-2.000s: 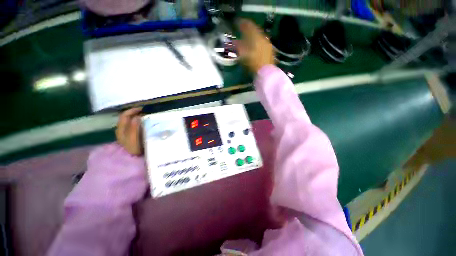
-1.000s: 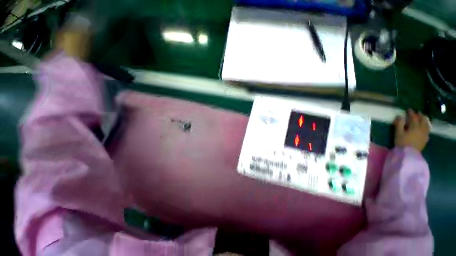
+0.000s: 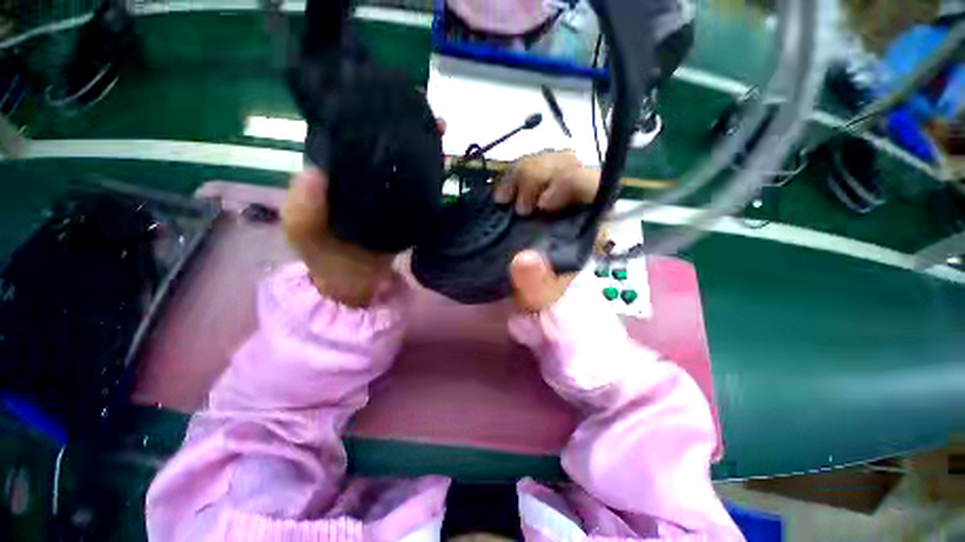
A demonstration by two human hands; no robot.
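A black over-ear headset [image 3: 386,159] is held up close to the camera, its ear cups side by side and its headband rising out of the picture. My left hand [image 3: 344,249] grips the left ear cup from below and outside. My right hand [image 3: 550,196] holds the other ear cup, thumb in front and fingers over its top. A thin black boom microphone [image 3: 508,138] sticks up behind the cups. The white tester [image 3: 632,296] is mostly hidden behind the headset and right hand; its green buttons show.
The tester is on the pink mat [image 3: 455,402]. A dark bin of black strands [image 3: 85,286] is at left. White paper [image 3: 476,101] with a pen [image 3: 556,111] lies behind. More headsets [image 3: 852,169] lie on the green bench at right and far left.
My left hand has come back from the far left and my right hand from beside the tester. Both now hold a headset in front of the camera.
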